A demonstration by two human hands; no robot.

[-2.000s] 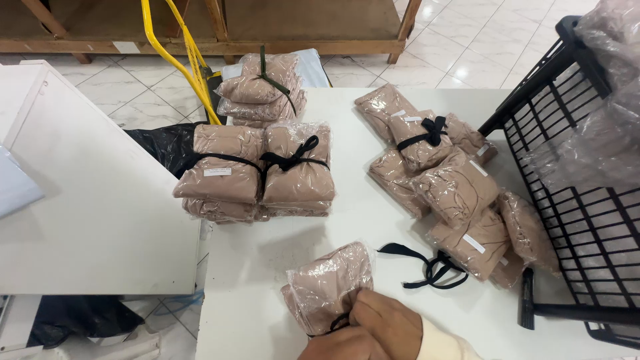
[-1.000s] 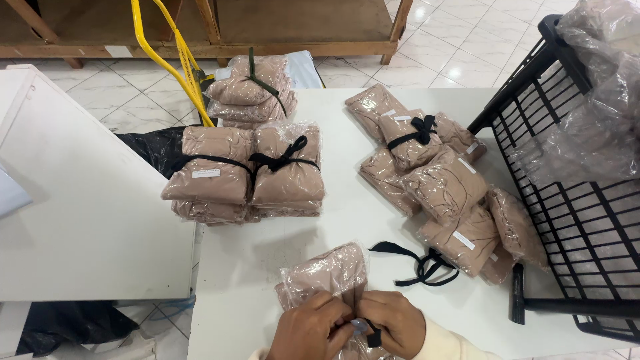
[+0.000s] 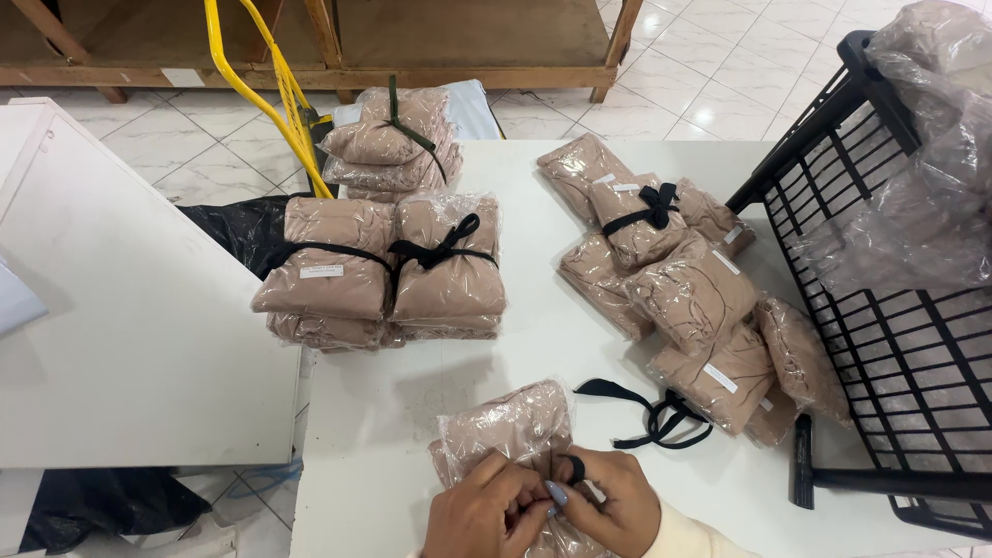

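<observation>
My left hand [image 3: 484,508] and my right hand [image 3: 608,496] meet over a plastic-wrapped bundle of beige fabric [image 3: 508,426] at the table's near edge. A black fabric strip [image 3: 572,469] loops by my right fingers; both hands pinch at it, though the fingertips partly hide what they grip. A loose black strip [image 3: 670,422] lies right of the bundle. Beyond, at the left, stand stacked beige packages [image 3: 337,291] bound with black strips, one tied in a bow [image 3: 438,248]. More packages [image 3: 690,294] are heaped at the right, one of them with a black bow [image 3: 659,205].
A black plastic basket [image 3: 891,341] with clear plastic bags [image 3: 922,178] stands at the right. A white cabinet or table [image 3: 139,310] adjoins at the left. Behind it are a yellow metal handle [image 3: 271,101], another strip-tied stack [image 3: 387,139] and a wooden shelf [image 3: 465,74].
Both hands have shifted over the near bundle. A short black end stood out between the fingers one second ago; now a loop shows by my right fingers. The other packages have stayed put.
</observation>
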